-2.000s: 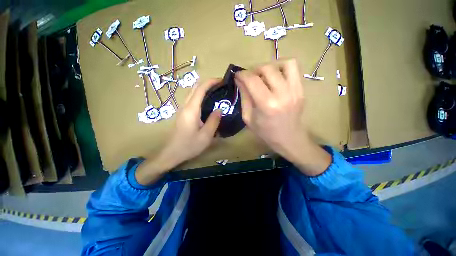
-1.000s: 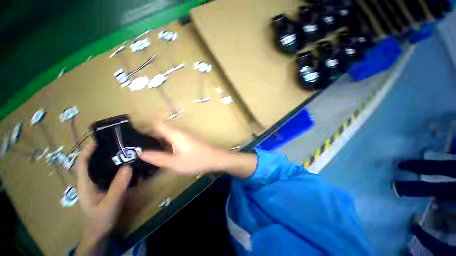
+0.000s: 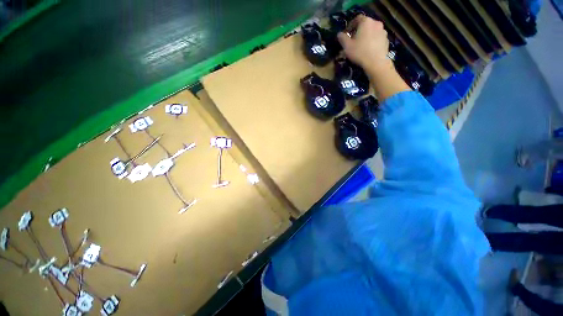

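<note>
My right hand [image 3: 368,44] reaches over the black round housings at the upper right, fingers bent down among them. Whether it grips one is hidden. Housings with white centre boards, such as the near one [image 3: 353,141] and another further left [image 3: 322,97], stand on the right cardboard sheet [image 3: 265,117]. Loose white boards with thin wires lie on the left cardboard sheet [image 3: 204,247], some spaced apart [image 3: 221,142], others tangled at lower left [image 3: 58,274]. My left hand is out of the picture.
A green-edged bench surface [image 3: 154,46] runs along the top left. Cardboard layers [image 3: 444,34] stand at the upper right. Blue bins [image 3: 454,89] are below the bench edge. A person's dark-trousered legs [image 3: 525,225] show at the right.
The view has turned and shifted. My right hand has left the housing held in front of me and moved to the housings at upper right. My left hand has gone out of view.
</note>
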